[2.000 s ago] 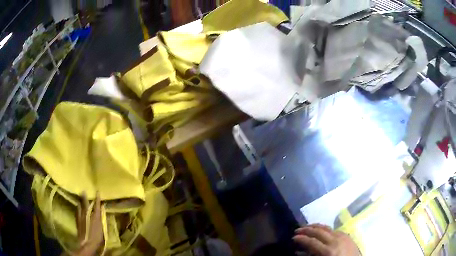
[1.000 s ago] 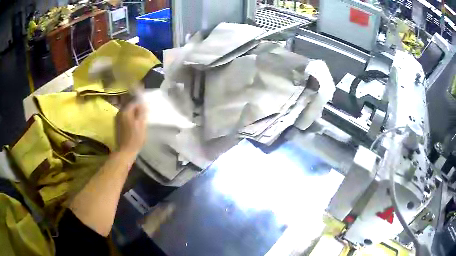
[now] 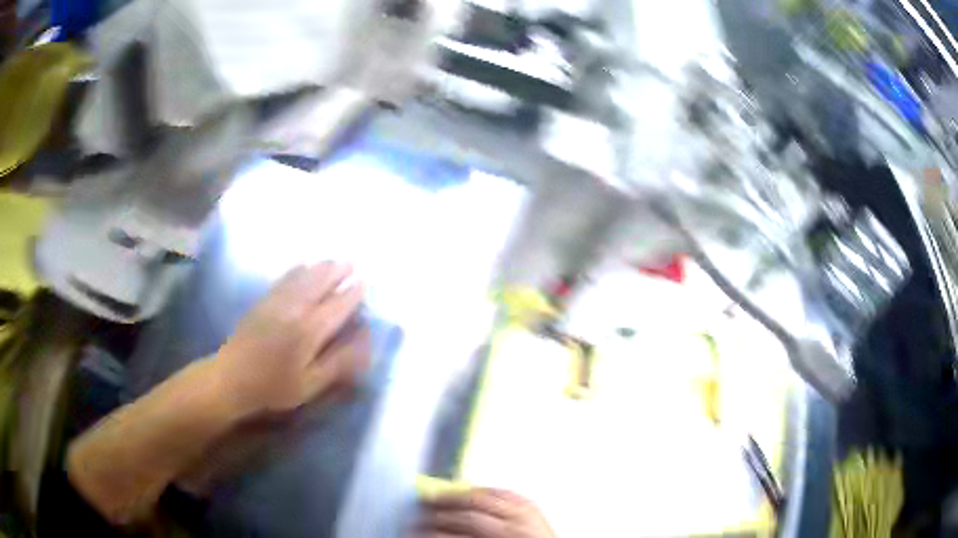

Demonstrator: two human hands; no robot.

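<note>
My left hand [image 3: 299, 342] is blurred and held over the shiny metal table [image 3: 236, 452], left of the white sheet. Its fingers are bent together; I cannot tell whether they hold anything. My right hand [image 3: 488, 513] is cut off by the bottom edge, at the sheet's lower left. A small yellow piece [image 3: 443, 487] shows at its fingers; its grip is unclear. The pale sheet [image 3: 620, 462], edged in yellow, is washed out by glare. Narrow yellow parts [image 3: 711, 378] show on it below the machine head.
The white machine head [image 3: 735, 263] has a red badge, and a curved lamp arm [image 3: 751, 305] crosses it. Dark thread snips [image 3: 764, 473] lie at the sheet's right. A yellow strip bundle [image 3: 867, 494] hangs lower right. Grey sheets [image 3: 158, 200] and yellow pieces [image 3: 21, 236] are at left.
The view has swung right from the yellow bag pile to the machine. My left hand has moved from the piled pieces to over the table. My right hand is back in view at the bottom.
</note>
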